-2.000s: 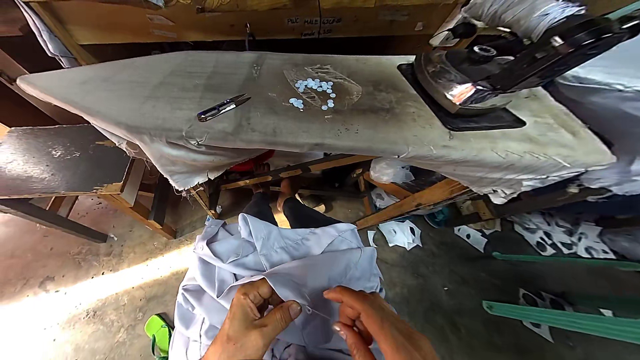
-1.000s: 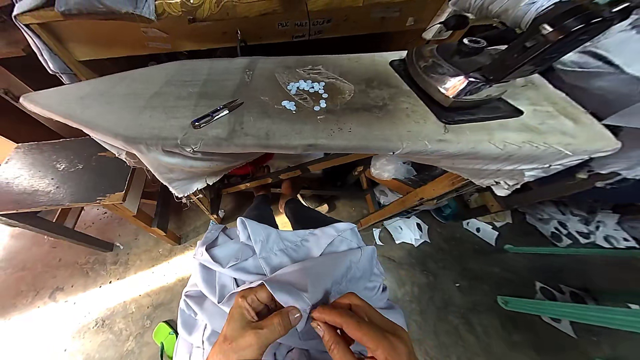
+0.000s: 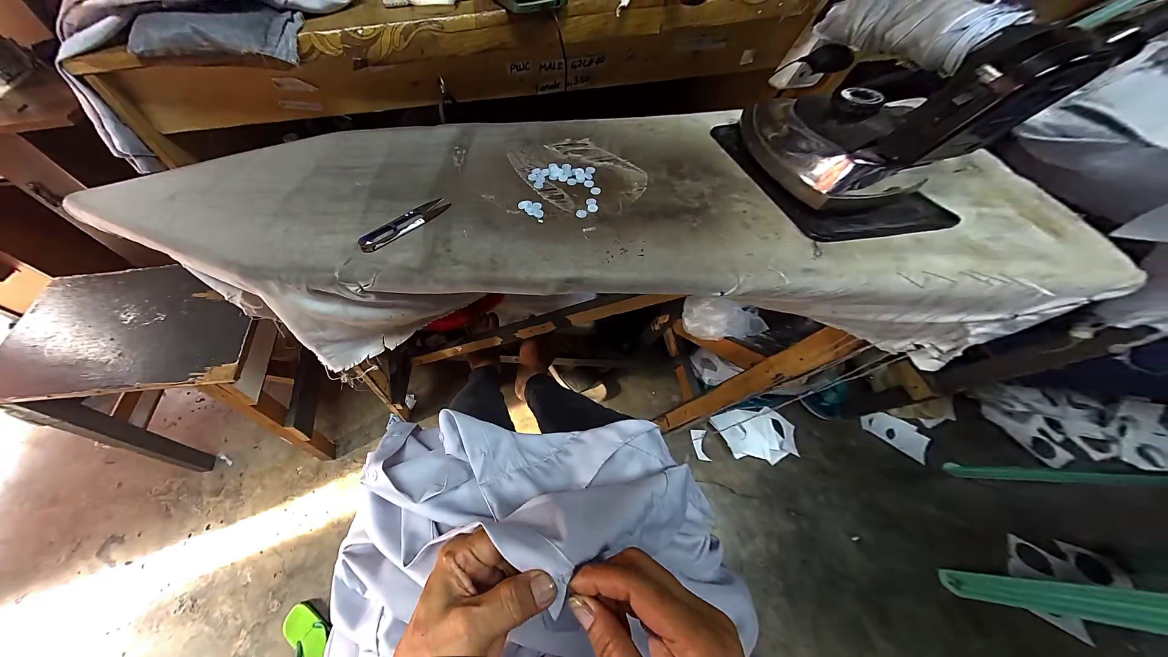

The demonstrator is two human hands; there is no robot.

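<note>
A pale grey-lilac cloth garment (image 3: 584,465) lies bunched over my lap. My left hand (image 3: 474,593) pinches a fold of it between thumb and fingers. Close beside it, my right hand (image 3: 648,602) has its thumb and index finger together at the same bit of cloth; whether a needle is between them is too small to tell. On the ironing board (image 3: 301,192) ahead lie small light-blue buttons (image 3: 561,175) in a loose cluster, some on a clear plastic scrap. Thread snips (image 3: 404,224) rest left of the buttons.
An electric iron (image 3: 821,155) stands on a dark rest pad (image 3: 912,219) at the board's right. A worn wooden bench (image 3: 128,319) is at the left. Cut white scraps (image 3: 757,433), a green slipper (image 3: 306,628) and green metal bars (image 3: 1049,593) are low down around me.
Two seconds ago my right hand was apart from my left with its fingers spread. It has since come in against the cloth beside my left fingertips, which keep their pinch.
</note>
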